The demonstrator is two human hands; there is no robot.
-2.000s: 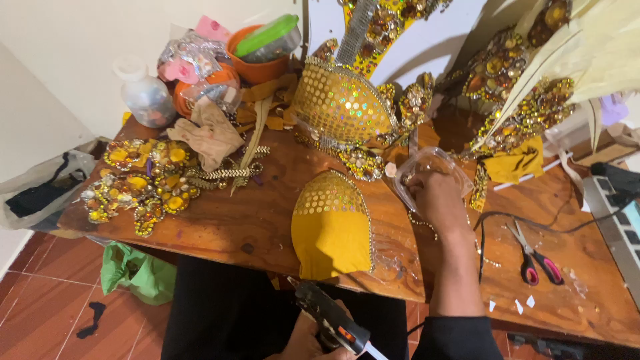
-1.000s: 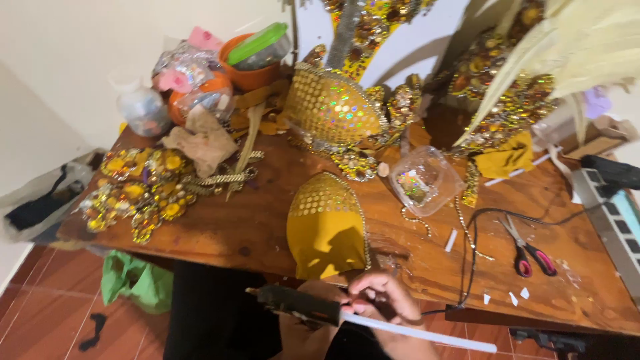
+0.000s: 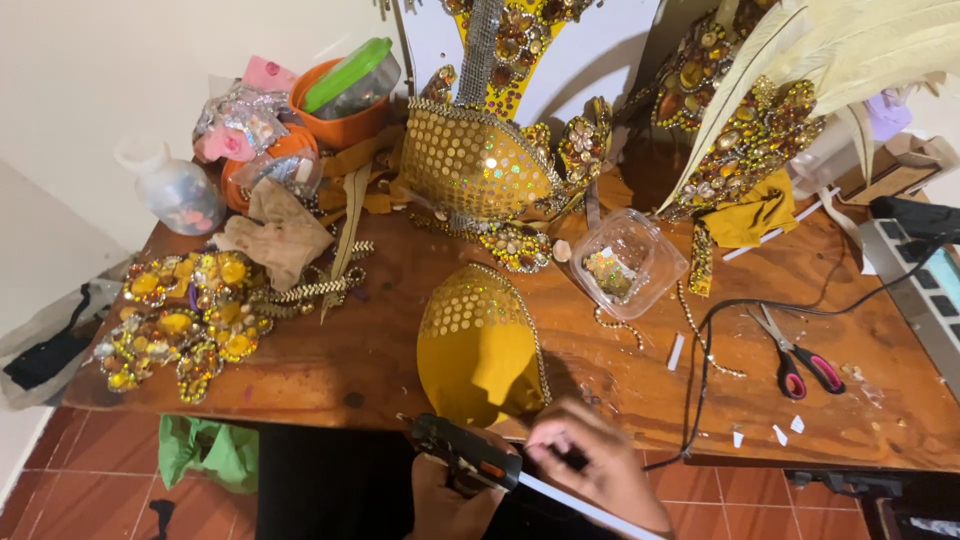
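My left hand (image 3: pixel 454 495) grips a black hot glue gun (image 3: pixel 465 454) below the table's front edge, its nozzle toward the left and a long white glue stick (image 3: pixel 585 506) sticking out of its rear. Just right of the gun is my right hand (image 3: pixel 592 465), fingers bent and blurred; whether something small is between them cannot be told. Beyond both hands a yellow fabric cup (image 3: pixel 480 345) lies on the wooden table, gold sequins over its upper part and a rhinestone chain along its right edge. Loose sequins (image 3: pixel 611 274) sit in a clear plastic container (image 3: pixel 649 259).
A sequined bra cup (image 3: pixel 480 161) stands behind. Beaded appliqués (image 3: pixel 180 322), a tan cloth (image 3: pixel 281 232) and a plastic bottle (image 3: pixel 180 191) are at left. Scissors (image 3: pixel 799 356), a black cable (image 3: pixel 701 382), a power strip (image 3: pixel 911 285) and pale feathers (image 3: pixel 847 60) are at right.
My right hand has left the sequin container and come down beside the glue gun. It was at the glue stick's base a second ago and is now slightly apart from the gun.
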